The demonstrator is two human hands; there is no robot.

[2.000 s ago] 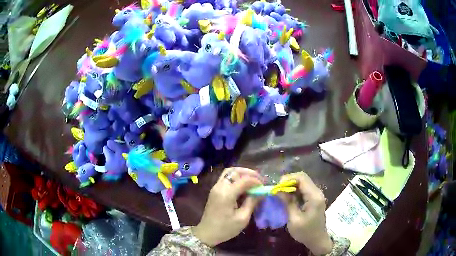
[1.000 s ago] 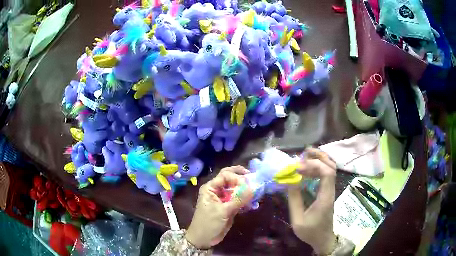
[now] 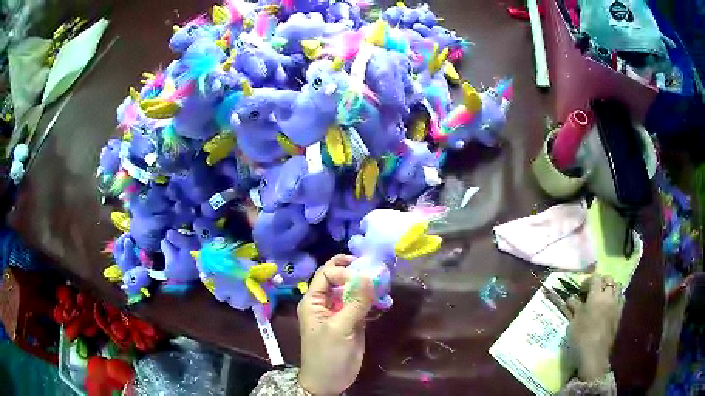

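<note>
My left hand (image 3: 336, 321) is shut on a small purple plush unicorn (image 3: 379, 236). The toy is tilted, with its yellow wings pointing right, a pink tuft at its top and turquoise fluff by my fingers. My right hand (image 3: 595, 325) lies over the dark tools (image 3: 570, 288) on the printed sheet (image 3: 535, 332). Its fingers are at the tools and hide part of them; whether it grips one cannot be told. A large heap of purple unicorns (image 3: 267, 116) lies beyond my left hand.
The pink cloth scrap (image 3: 545, 234) and yellow sheet (image 3: 614, 251) lie beyond my right hand. Farther right are a tape roll (image 3: 558, 176), a red cone (image 3: 570, 139), a black case (image 3: 624, 155) and a pink-maroon box (image 3: 576, 73). Turquoise fibre wisps (image 3: 492, 292) lie on the table.
My right hand has let go of the unicorn and moved right to the tools on the sheet. My left hand holds the toy alone, turned. A white scrap and turquoise wisps now show on the table.
</note>
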